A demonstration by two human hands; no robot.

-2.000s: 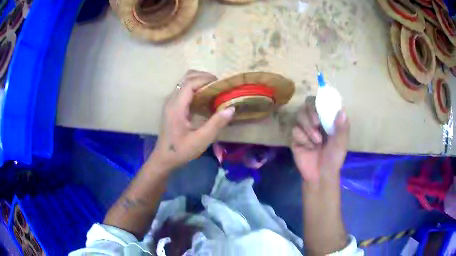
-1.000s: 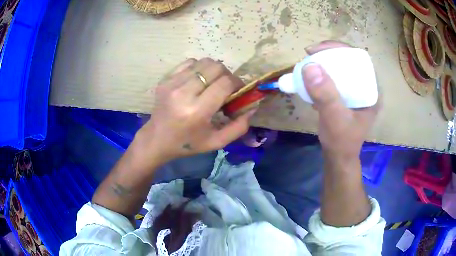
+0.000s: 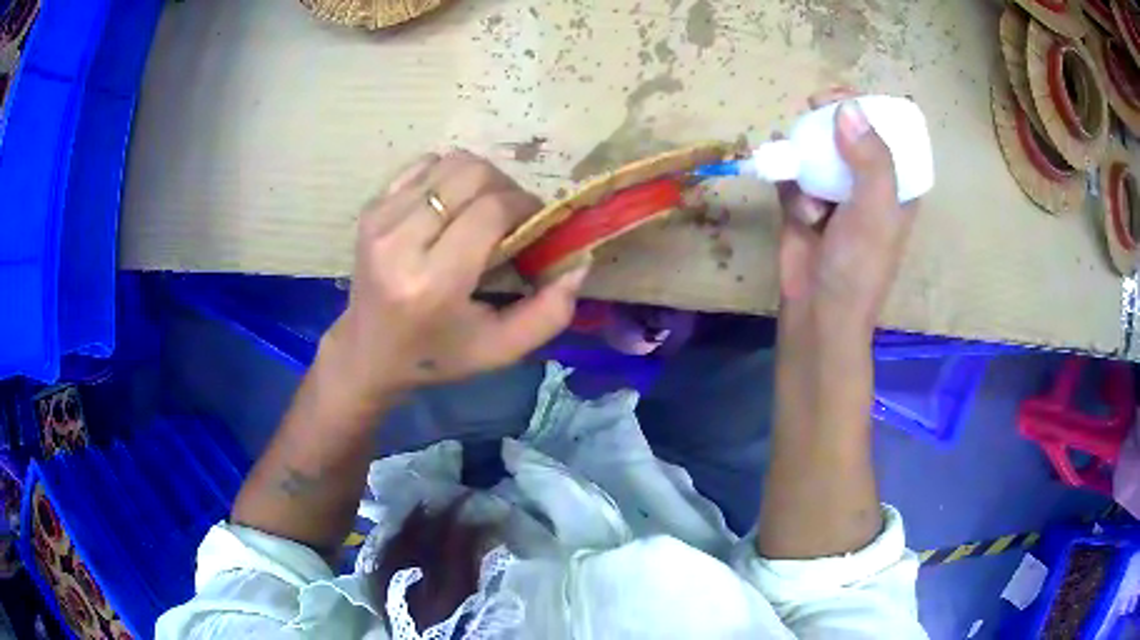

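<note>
My left hand (image 3: 431,281) grips the left end of a miniature straw hat (image 3: 625,175), thumb on its collar side and fingers behind the brim. The hat is tilted nearly edge-on, with its tan brim up and away. The red band (image 3: 600,229) faces me. My right hand (image 3: 850,225) is closed around a white glue bottle (image 3: 919,148), held on its side. The bottle's blue nozzle tip (image 3: 718,169) points left and is at the right end of the band, by the brim. Whether it touches cannot be told.
The cardboard-covered table (image 3: 250,163) has dark stains. Piled hats (image 3: 1063,100) lie at the far right, and part of another hat (image 3: 375,10) shows at the top edge. Blue trays (image 3: 75,188) stand at the left. A red stool (image 3: 1081,419) is at the lower right.
The right hand has raised the bottle from upright to sideways, with its nozzle at the hat. Since a second ago, the nozzle has moved up and right. The hat is tilted more edge-on than at first.
</note>
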